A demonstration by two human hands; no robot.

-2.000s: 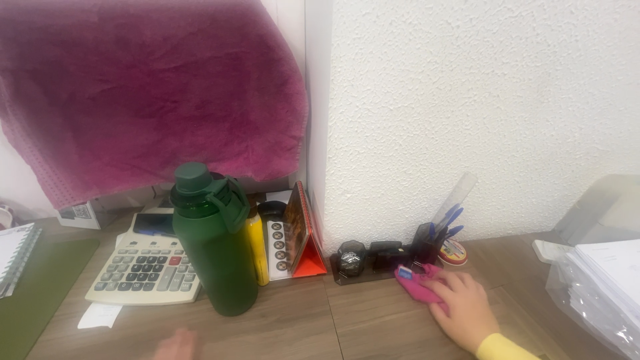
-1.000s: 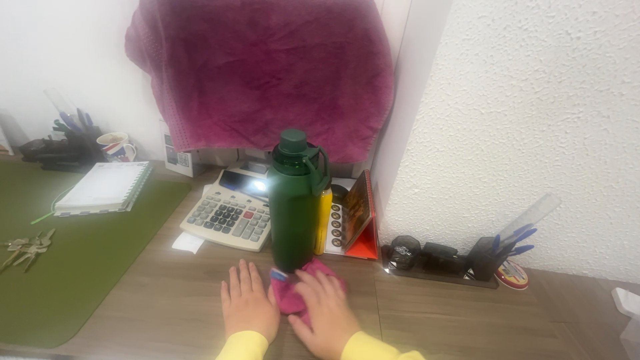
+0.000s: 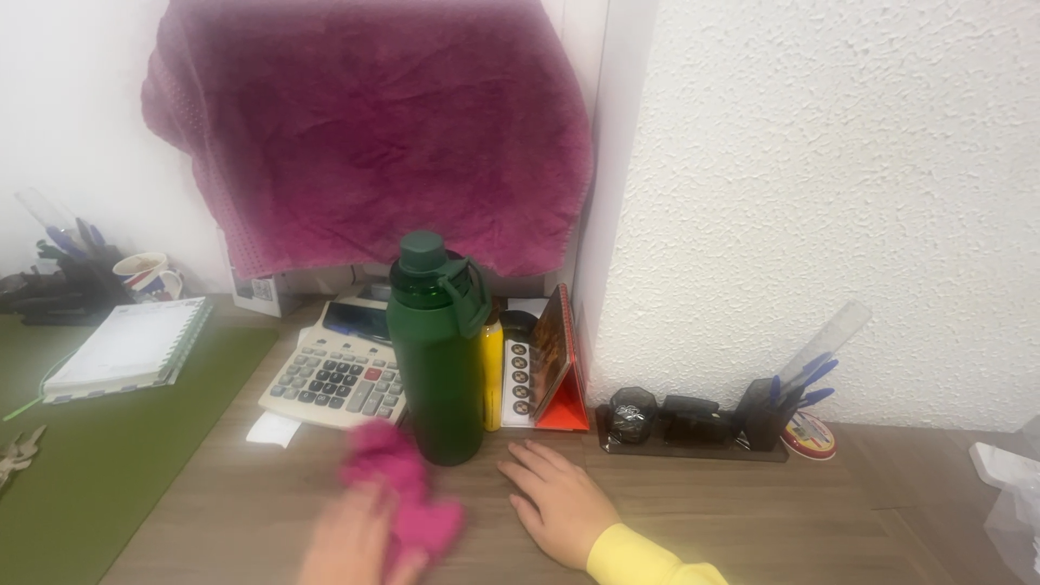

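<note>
My left hand [image 3: 353, 528], blurred, grips a bright pink cloth [image 3: 398, 479] on the wood-look desk [image 3: 504, 544], just in front of a green bottle [image 3: 443, 382]. To the right of the bottle's base, my right hand [image 3: 561, 500] lies palm down with its fingers spread, holding nothing. The bottle stands upright and covers the right edge of a beige desk calculator [image 3: 341, 378]. Beside the bottle stand a yellow cylindrical item [image 3: 492, 374] and a red-edged desk calendar [image 3: 561, 366]. A white paper slip [image 3: 273, 429] lies by the calculator's lower left corner.
A dark desk organizer [image 3: 691, 431] with pens is against the textured wall, a round tin [image 3: 810, 435] beside it. A green desk mat [image 3: 187, 406] with a spiral notebook [image 3: 130, 345] and keys [image 3: 18, 455] is at left, a mug [image 3: 149, 275] behind. A magenta towel [image 3: 390, 122] hangs above.
The pink cloth was under my right hand by the organizer, then before the bottle; now my left hand has it. My right hand has let go and rests farther right.
</note>
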